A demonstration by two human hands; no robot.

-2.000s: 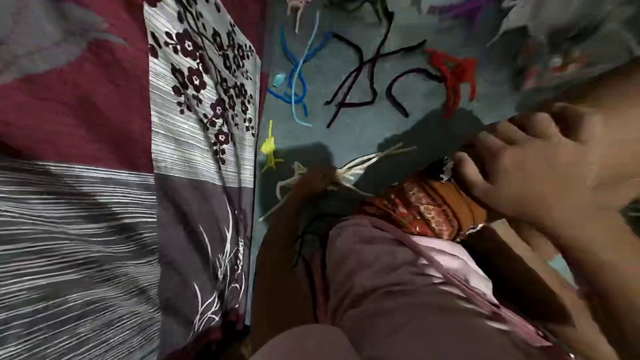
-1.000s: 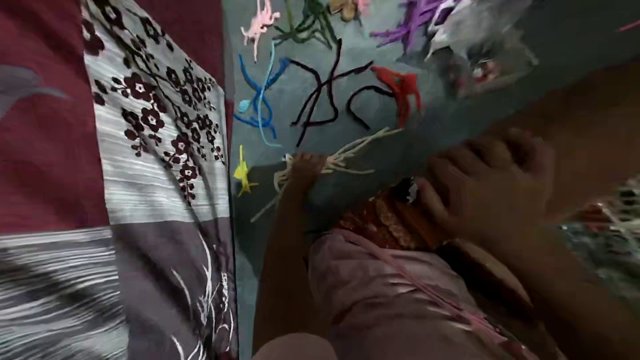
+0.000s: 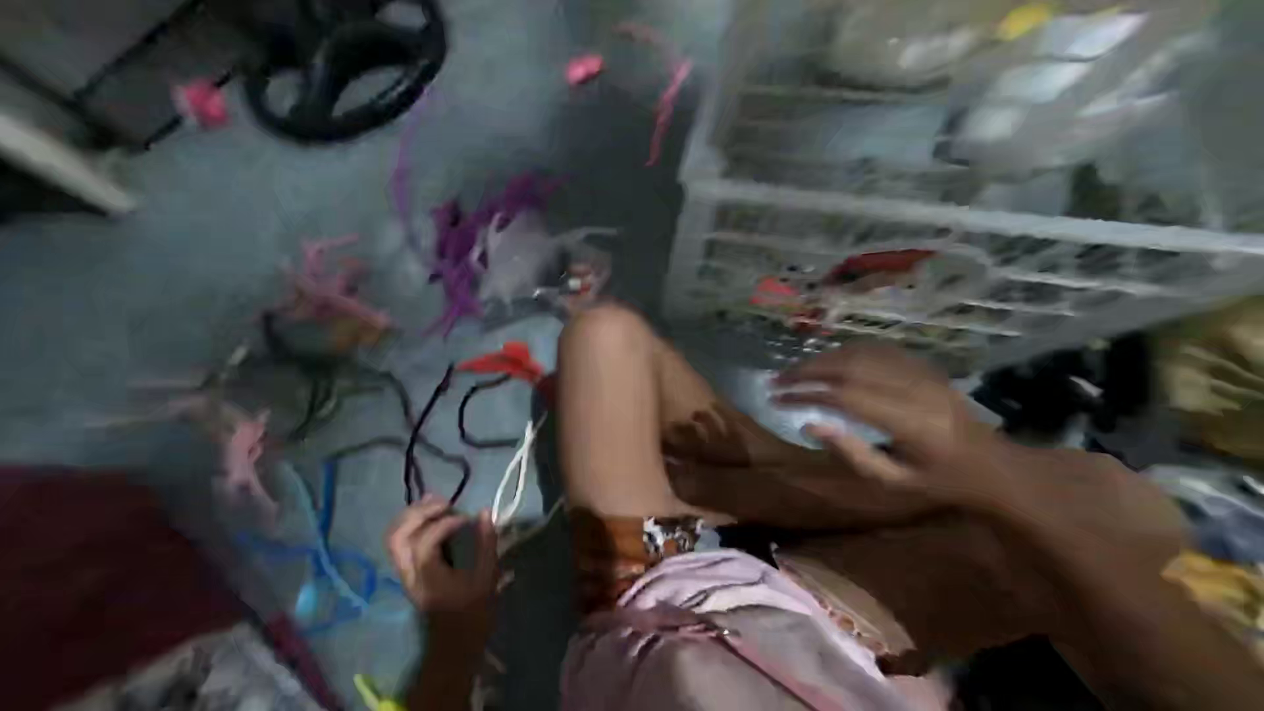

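My left hand [image 3: 444, 558] is over the grey floor with its fingers curled apart; white pipe cleaners [image 3: 513, 484] lie right beside its fingertips, and whether it touches them is unclear. Just beyond are dark pipe cleaners [image 3: 420, 434] and a red bundle [image 3: 509, 362]. Blue pipe cleaners [image 3: 331, 563] lie left of this hand. My right hand [image 3: 889, 410] is held out past my knee, blurred, with its fingers spread over a pale, shiny thing [image 3: 800, 405] that may be plastic; its grip does not show.
A white wire rack [image 3: 948, 222] with mixed items stands at the upper right. Purple pipe cleaners [image 3: 459, 252], pink ones [image 3: 331, 281] and a clear plastic bag [image 3: 518, 257] lie on the floor. A black wheel-like object [image 3: 346, 74] is at the top left, a dark red cloth [image 3: 99, 583] lower left.
The view has swung far to the right, bringing in the rack. My right hand has left its place by my knee and reached outward. My left hand was on the white pipe cleaners before.
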